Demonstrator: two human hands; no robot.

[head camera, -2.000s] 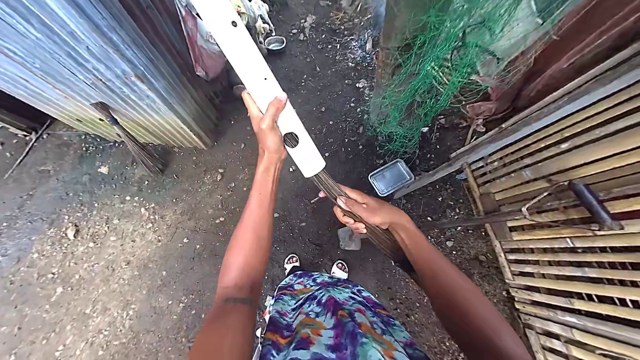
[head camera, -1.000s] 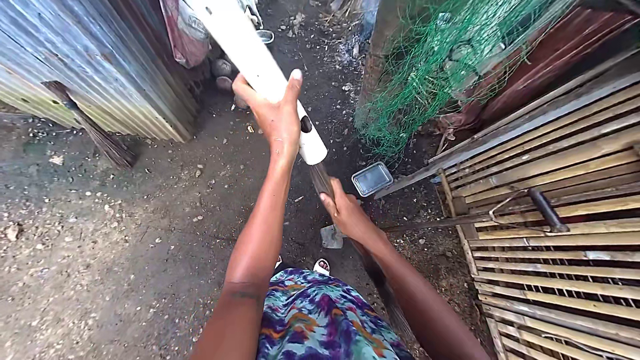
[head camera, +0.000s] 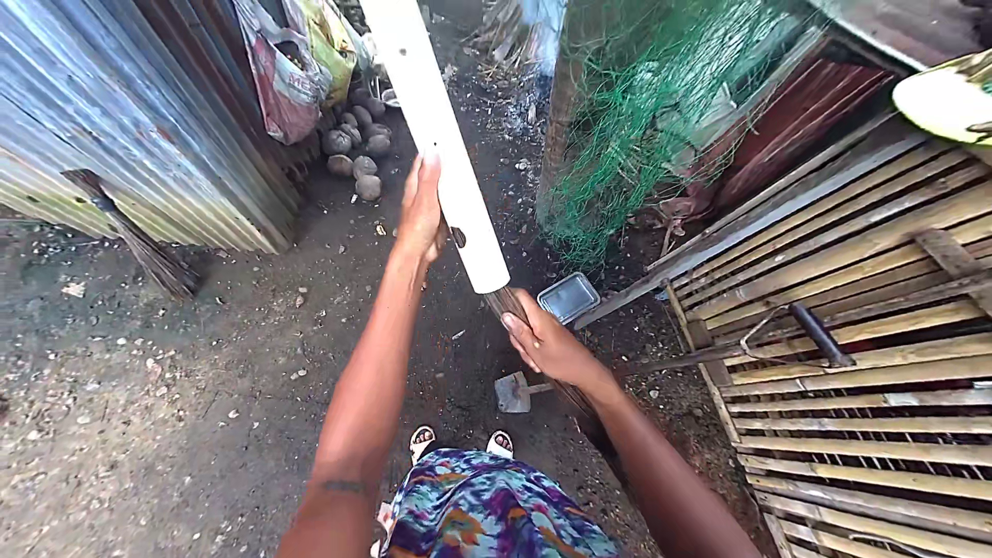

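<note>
My left hand [head camera: 424, 205] grips the left side of a long white plastic pipe [head camera: 442, 139], just above a dark hole near its lower end. The pipe slants up and left out of view and has a few small holes. Below its lower end, my right hand [head camera: 546, 337] is closed around a bundle of thin dark sticks, a stick broom [head camera: 504, 304], whose upper part goes into the pipe's end. The rest of the broom runs down under my right forearm.
Corrugated metal wall [head camera: 155, 101] with another stick broom [head camera: 139, 240] leaning at left; coconuts [head camera: 364, 147] and bags [head camera: 291, 85] beyond. Green netting [head camera: 620, 155], a plastic tray [head camera: 569, 297], a flat-headed tool [head camera: 512, 393] and a bamboo slat fence [head camera: 852, 387] stand or lie at right.
My left hand has shifted from across the pipe to its left side. My right hand still holds the broom at the pipe's lower end. The view has moved somewhat.
</note>
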